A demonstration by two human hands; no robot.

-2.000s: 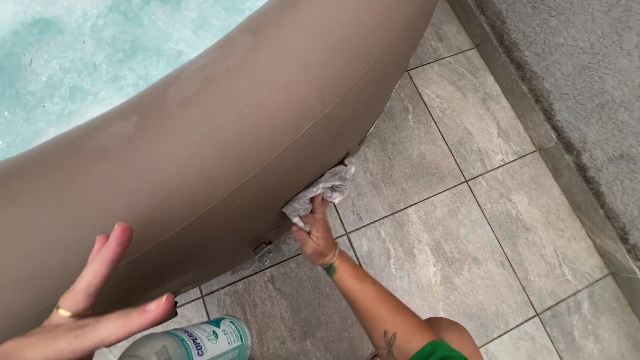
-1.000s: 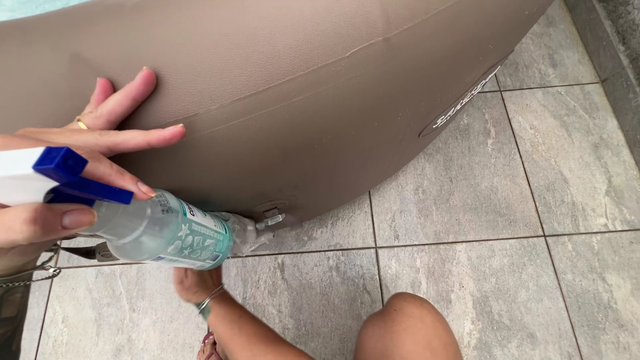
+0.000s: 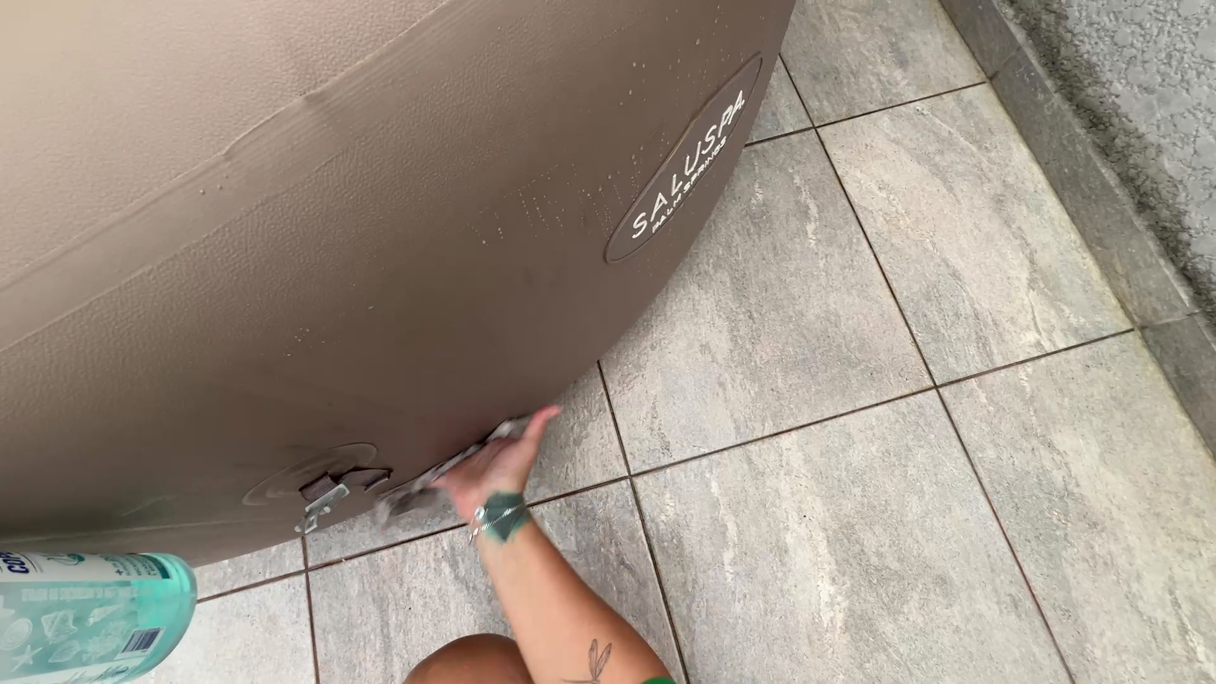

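Observation:
My right hand presses a greyish cloth against the lower side of a brown inflatable hot tub, close to the floor. The cloth is partly hidden behind the fingers and blurred. Left of this hand, a strap with a buckle hangs from a round patch on the tub. A clear plastic bottle of teal liquid reaches in at the lower left; its upper part is out of view, and so is my left hand. Small droplets dot the tub's side near its oval logo patch.
Grey stone-look floor tiles with dark joints lie beside the tub. A tiled skirting runs along a rough grey wall at the upper right. My bent knee shows at the bottom edge.
The view has shifted, with the logo patch now nearer its middle. My left hand, seen a second ago at the spray bottle, has left the frame. Droplets now show on the tub's side.

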